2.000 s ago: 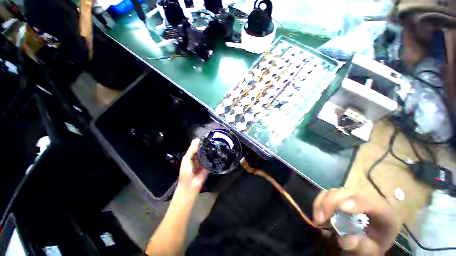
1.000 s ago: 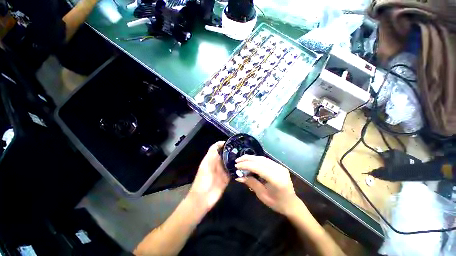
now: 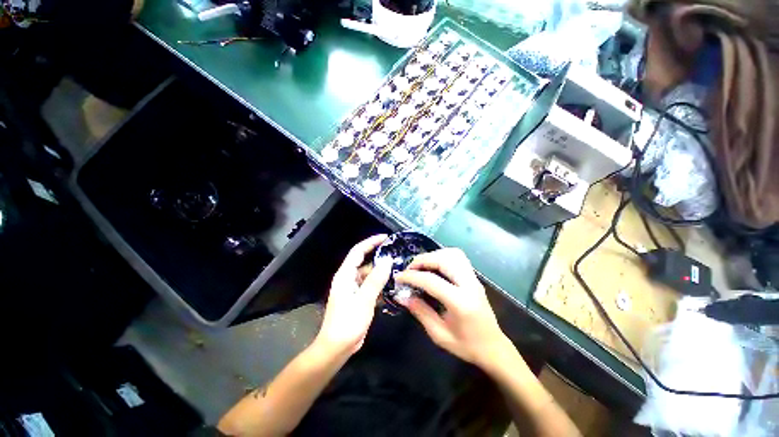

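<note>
A round black housing (image 3: 408,245) is held over the dark-clothed lap, close to the bench edge, its open face up. My left hand (image 3: 354,294) grips its left side, the thumb over the rim. My right hand (image 3: 451,300) has its fingertips inside the housing on a small white module (image 3: 402,293), which is mostly hidden by the fingers. The module's wires cannot be made out. A clear tray (image 3: 444,192) on the green bench holds rows of white modules with yellow wires.
A pale screw feeder (image 3: 589,141) stands right of the tray. A wooden board (image 3: 589,294) carries a black adapter (image 3: 681,271) and looping cables. A black bin (image 3: 231,309) with dark housings is below left. Black assemblies (image 3: 295,21) and a white container (image 3: 400,24) stand at the back.
Since the oldest frame, my right hand has brought the white module from the right into the housing. Since the last, my left thumb has moved over the housing's rim.
</note>
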